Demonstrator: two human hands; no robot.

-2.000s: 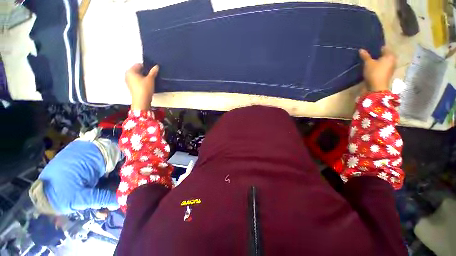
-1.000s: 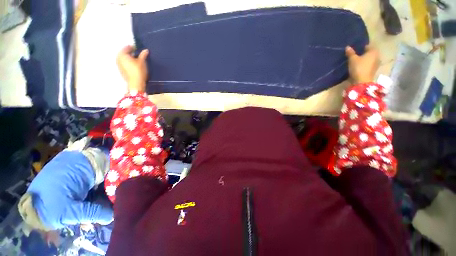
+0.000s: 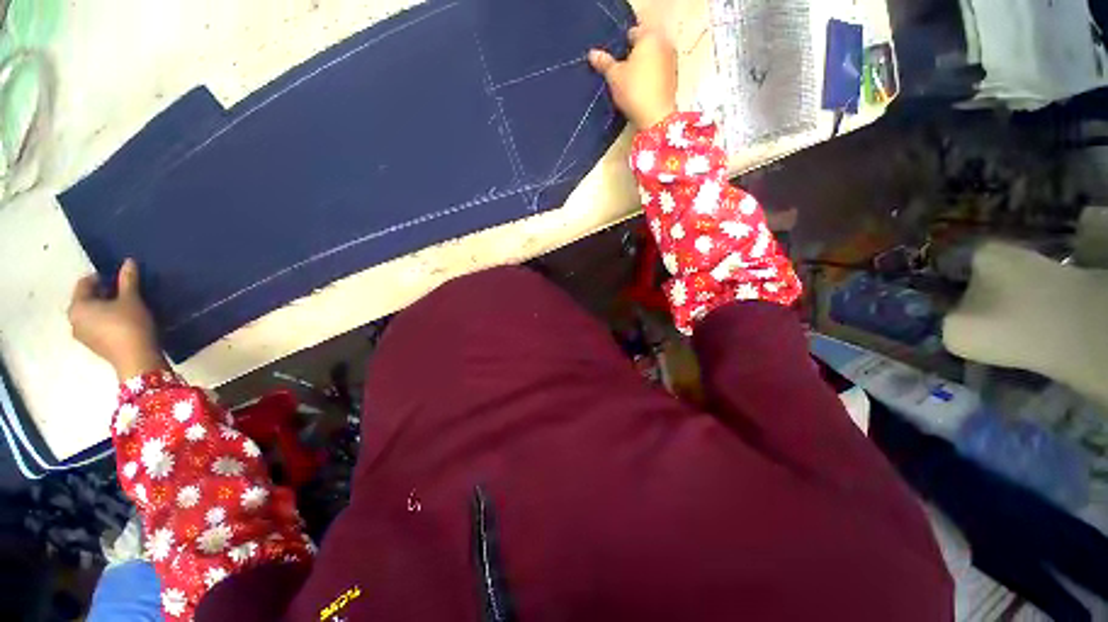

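A dark navy cut piece (image 3: 352, 158) lies flat on the cream table, tilted up to the right, its right end cut off by the top edge of the picture. Thin pale chalk lines run along its edges and across its right part. A step shows in its upper left edge. My left hand (image 3: 116, 318) holds its lower left end between thumb and fingers. My right hand (image 3: 644, 79) holds its right end the same way.
A gridded grey sheet (image 3: 766, 67) and a dark blue card (image 3: 842, 66) lie right of my right hand. A pale coiled loop (image 3: 22, 128) is at the far left. The table's front edge (image 3: 583, 231) runs just below the cloth.
The view has turned, so the table and cloth now slant and sit further left. Both hands still hold the cloth ends. The striped cloth has mostly left the picture.
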